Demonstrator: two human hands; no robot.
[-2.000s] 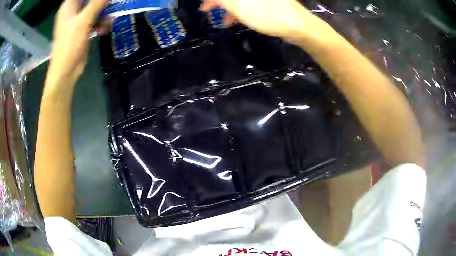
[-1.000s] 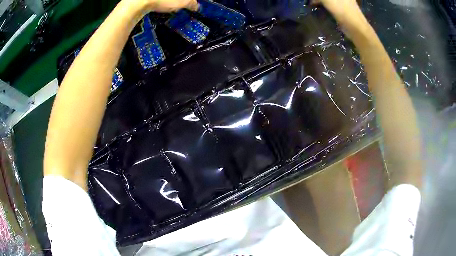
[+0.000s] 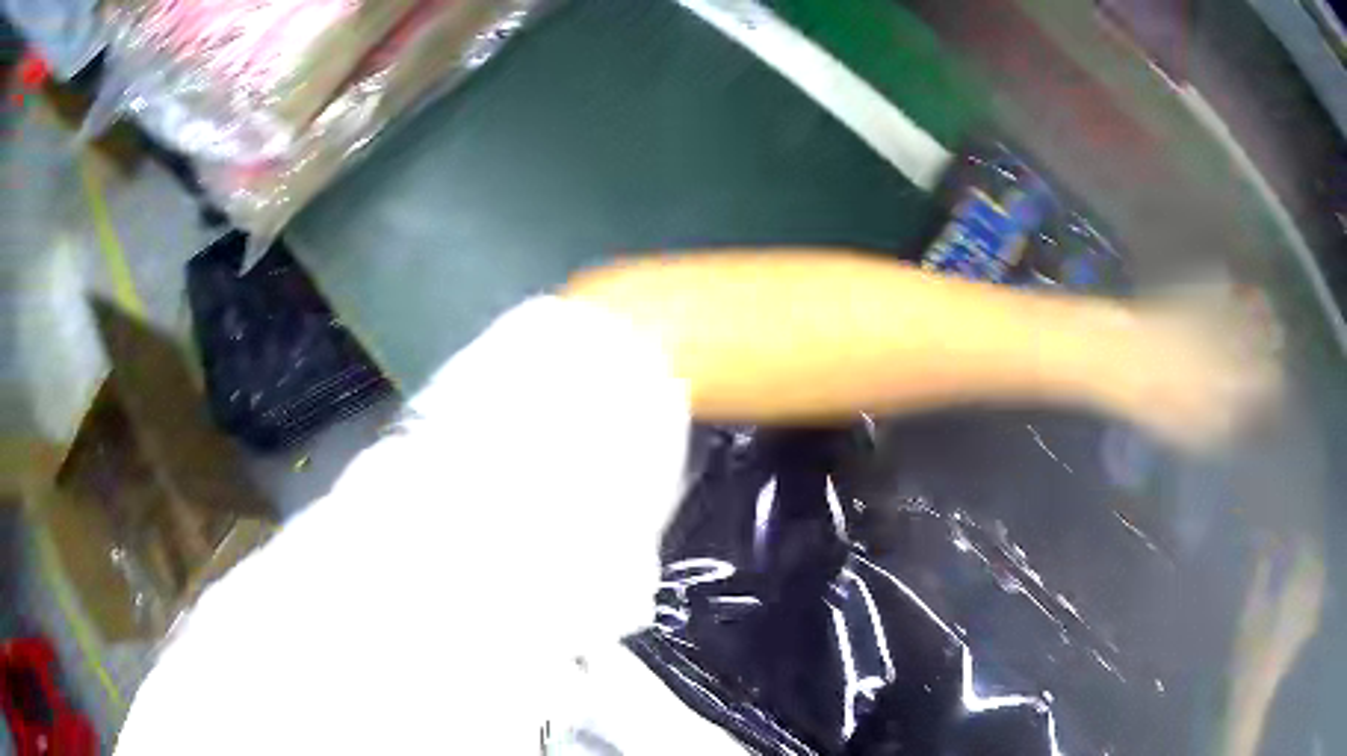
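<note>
My left hand (image 3: 1219, 369) is a blur at the right, at the end of my outstretched arm; its fingers and anything in them cannot be made out. The glossy black pocket sheet (image 3: 916, 517) lies below and beyond my left forearm, with strong white glare. Blue circuit boards (image 3: 982, 234) show in dark pockets just above that forearm, blurred and partly hidden by it. A blurred strip of skin at the lower right looks like my right forearm; my right hand cannot be seen.
Clear plastic with pink-red bundles (image 3: 281, 74) hangs over the green bench (image 3: 591, 163) at the upper left. On the floor at the left are a black mesh item (image 3: 273, 347), an open brown carton (image 3: 148, 480), yellow lines and a red object (image 3: 42, 702).
The view has swung left, bringing the floor and carton into sight. The black sheet and boards now appear farther right. My left arm reaches across the picture; my right arm has mostly left it.
</note>
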